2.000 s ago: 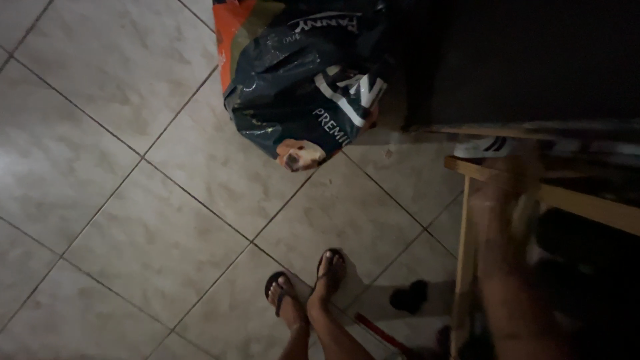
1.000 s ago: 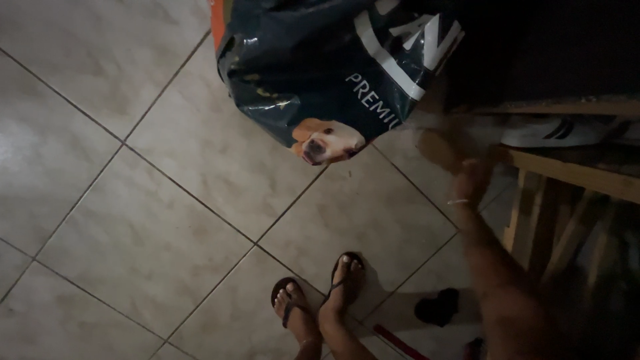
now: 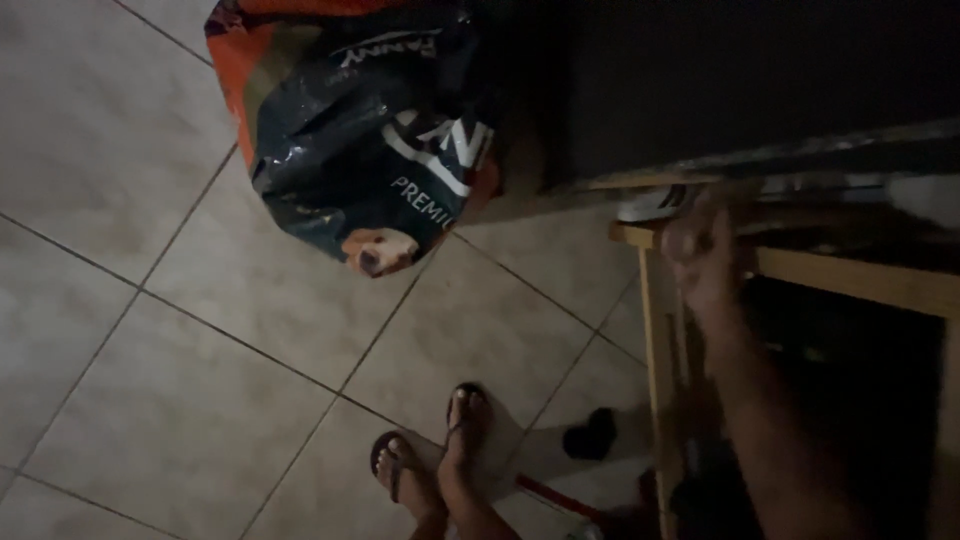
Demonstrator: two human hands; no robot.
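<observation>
My right hand reaches in from the lower right and lies at the front bar of a wooden rack, beside a white shoe with dark stripes. The hand is blurred, and whether its fingers hold anything cannot be made out. My left hand is not in view. At the top, left of the rack, stands a large dark pet food bag with orange parts and a picture of a dog.
My feet in flip-flops stand on the tiled floor. Near them lie a small dark object and a red stick-like thing. A dark surface extends above the rack.
One second ago my right hand was left of the rack's front corner, over the floor; now it is at the rack's bar, about where it was two seconds ago. The view has shifted.
</observation>
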